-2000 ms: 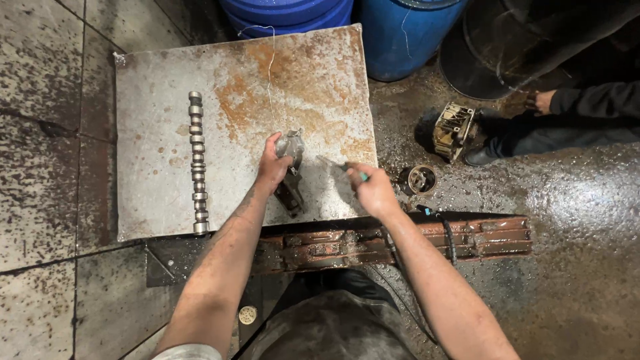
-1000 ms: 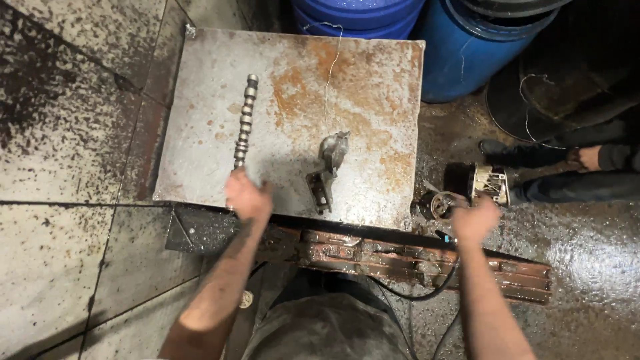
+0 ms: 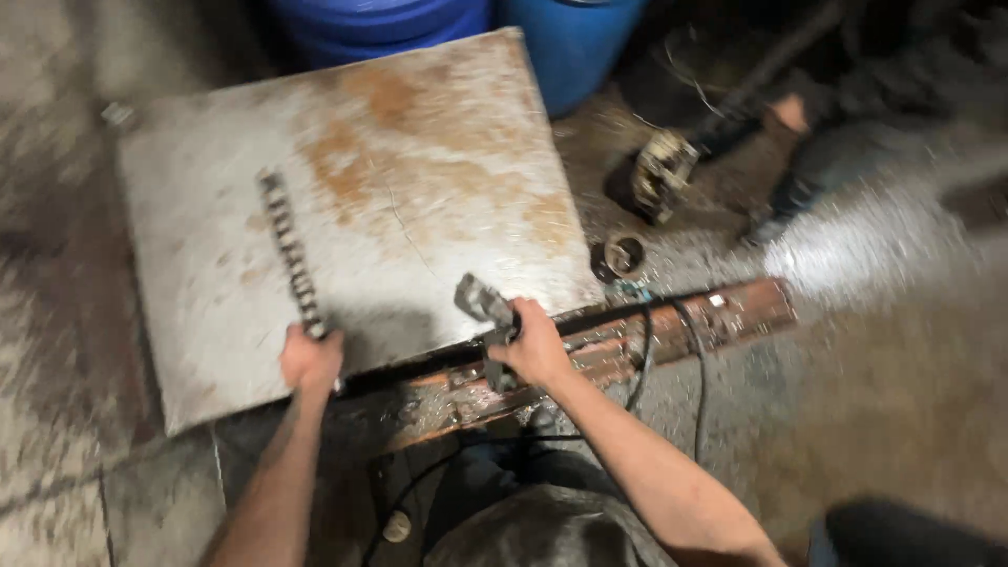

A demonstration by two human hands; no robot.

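Note:
A camshaft point(image 3: 290, 248) lies lengthwise over the left part of a rust-stained metal tabletop point(image 3: 441, 197). My left hand point(image 3: 312, 358) grips its near end at the table's front edge. In my right hand point(image 3: 535, 342) is a dirty grey metal part point(image 3: 479, 299), held over the front edge; blur hides its exact kind. Just past the table's right side stands a small round can point(image 3: 624, 255), with a bit of teal point(image 3: 636, 293) near it.
Blue plastic drums point(image 3: 575, 47) stand behind the table. A metal engine part point(image 3: 663, 175) sits on the wet floor near another person's hand point(image 3: 789, 113). A long reddish metal block point(image 3: 677, 331) runs along the front edge, with black cables point(image 3: 699, 378) over it.
My right hand has moved from beside the can to the grey metal part, which lay on the table, and has taken hold of it. The view has turned.

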